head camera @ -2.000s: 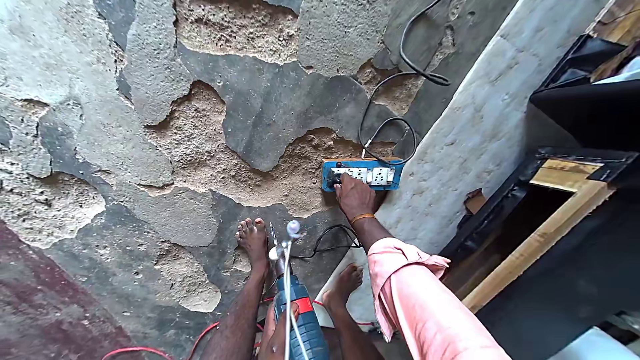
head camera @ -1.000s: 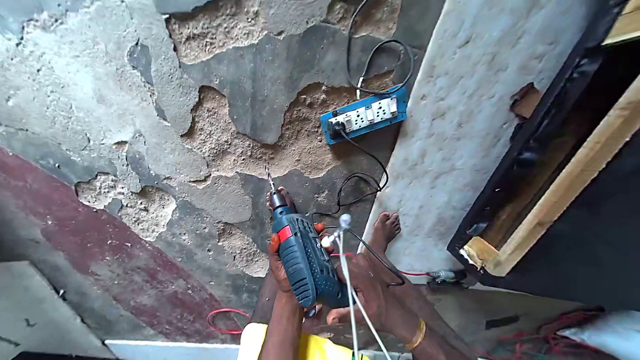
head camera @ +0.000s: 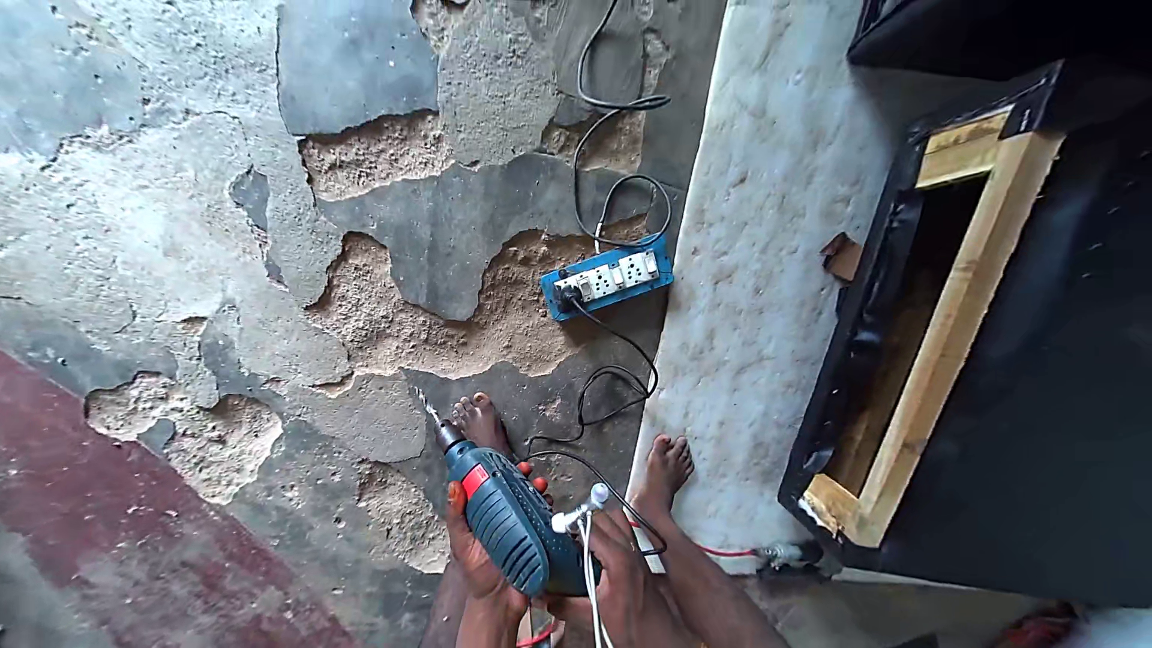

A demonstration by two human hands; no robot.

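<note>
A blue and black electric drill (head camera: 513, 522) with a twist bit (head camera: 427, 407) points up and left, low in the view. My left hand (head camera: 481, 558) holds the drill's body from the left, fingers wrapped beneath it. On the right, my right hand (head camera: 616, 567) grips the drill at its handle end, partly hidden by white earphone-like cords (head camera: 589, 531) hanging close to the camera. A black cord (head camera: 621, 373) runs to a plug in a blue extension board (head camera: 607, 277) with white sockets, lying on the floor.
Cracked concrete floor (head camera: 387, 202) has rough broken patches. A pale stone slab (head camera: 765, 180) lies right of the board. Farther right stands a black-covered wooden frame (head camera: 958, 315). My bare feet are near the drill; a red wire (head camera: 724, 551) lies by the right foot.
My right hand has left the plug at the extension board and is now on the drill. The drill, lower and partly hidden two seconds ago, is now held up in both hands.
</note>
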